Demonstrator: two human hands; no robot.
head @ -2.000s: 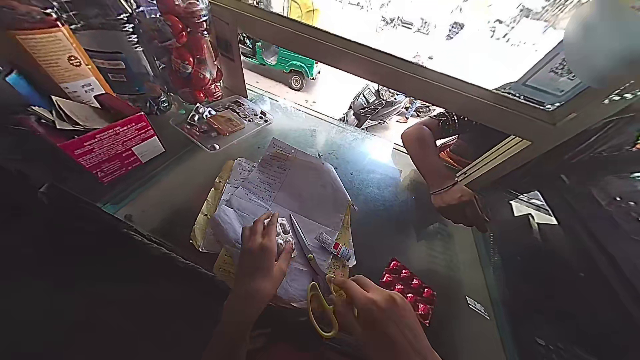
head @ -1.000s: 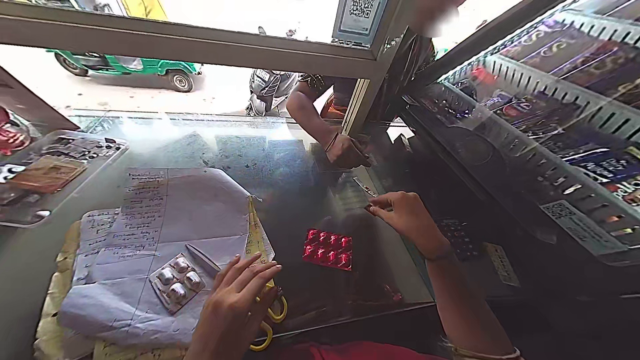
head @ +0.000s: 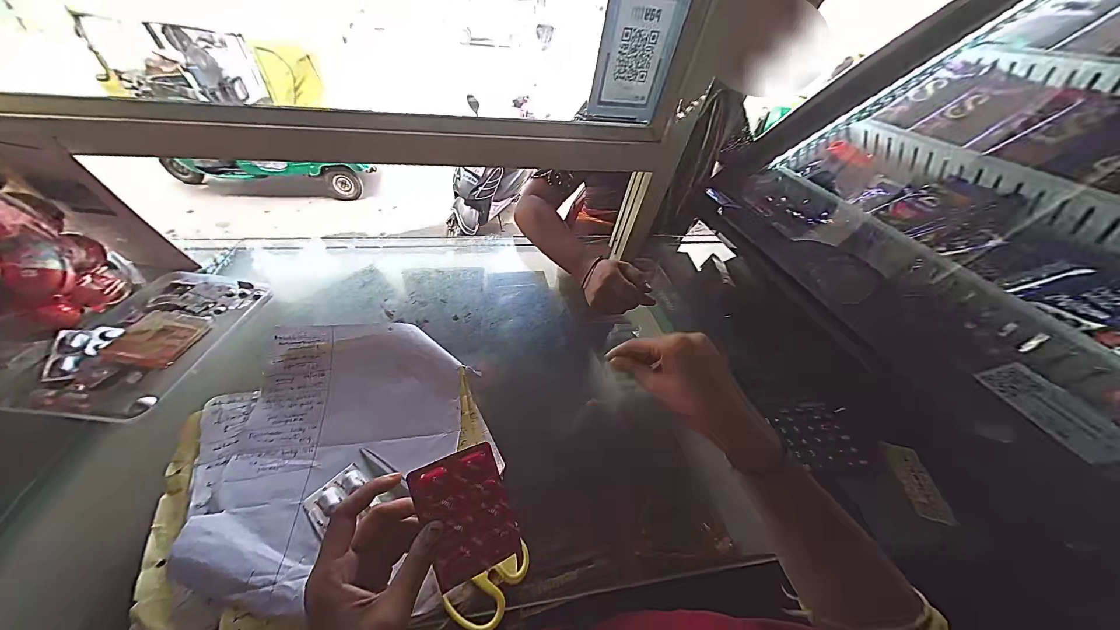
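A red blister pack (head: 465, 516) is pinched between the thumb and fingers of my left hand (head: 376, 551), above the papers. Under and behind it lie scissors with yellow handles (head: 481, 599); the blades are mostly hidden. A silver blister pack (head: 337, 497) rests on the creased handwritten paper (head: 385, 376), partly behind my fingers. My right hand (head: 687, 376) is extended over the glass counter, thumb and fingertips together; blur there hides whether something thin is between them. Another person's hand (head: 617, 286) is just beyond it, the two apart.
A clear plastic tray (head: 131, 407) of small packets stands at the left, beside red wrapped goods (head: 52, 262). A window frame (head: 350, 140) crosses the far side of the glass counter (head: 560, 420). Baskets of packets (head: 962, 201) are at the right, with a dark keypad device (head: 818, 433) nearer.
My left hand has picked up the red blister pack, which lay on the counter one second ago. Two seconds ago my right hand was at the scissors; it is now out near the other person's hand.
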